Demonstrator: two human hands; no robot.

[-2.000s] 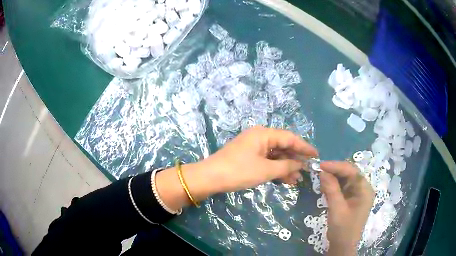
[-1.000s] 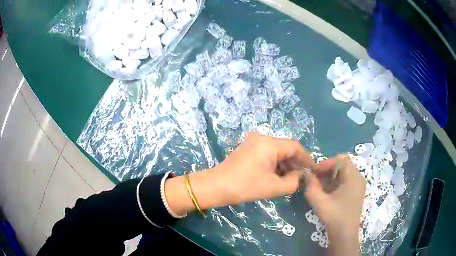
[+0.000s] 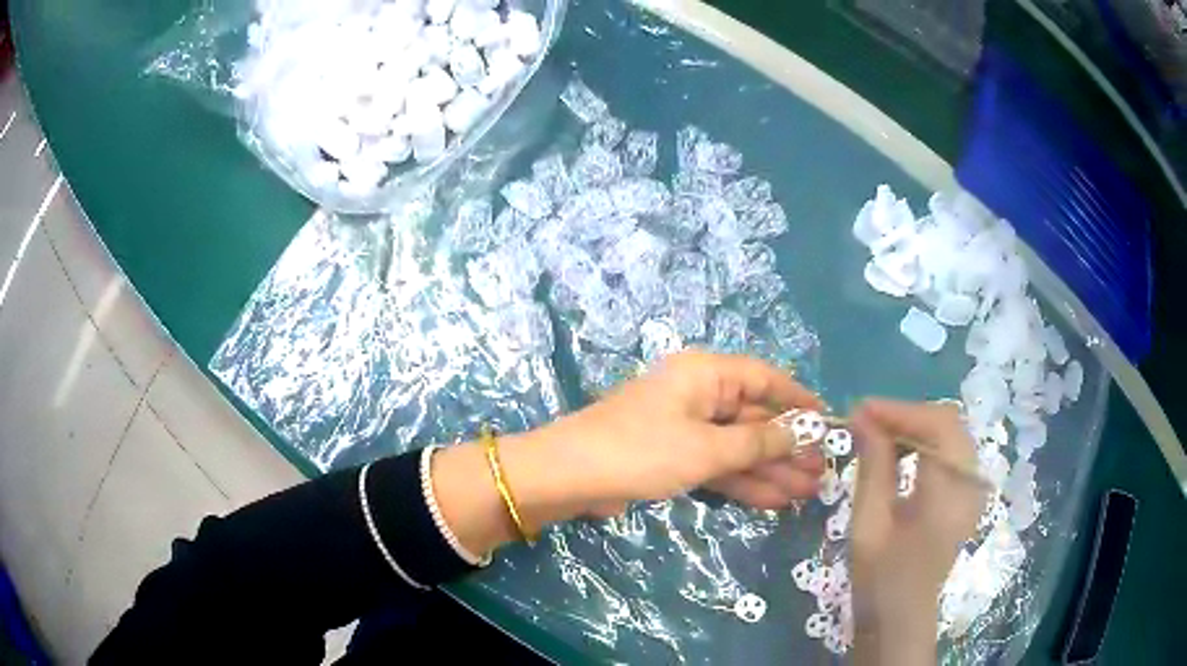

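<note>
My left hand (image 3: 703, 423) pinches a small white perforated insert (image 3: 808, 427) between thumb and fingers; a clear part around it cannot be made out surely. My right hand (image 3: 911, 475), blurred, holds a slim pale stick tool (image 3: 927, 453) whose tip is close to the insert. More perforated inserts (image 3: 823, 601) lie loose beside and below my right hand, and one lies apart at the bottom centre. Clear housings (image 3: 638, 241) are spread in a pile beyond my left hand. Milky caps (image 3: 963, 260) lie in a pile to the right.
An open clear bag of chunky white parts (image 3: 378, 98) stands at upper left. Wrinkled shiny plastic sheet (image 3: 345, 345) lies under the work. A blue slatted basket (image 3: 1074, 208) is at the right, and a narrow black object (image 3: 1104, 572) at lower right. The green bench (image 3: 130, 169) has a curved-looking edge.
The perforated insert now shows at my left fingertips, where the fingers hid it a second ago. My right hand has moved slightly right, and its stick now points left toward the insert.
</note>
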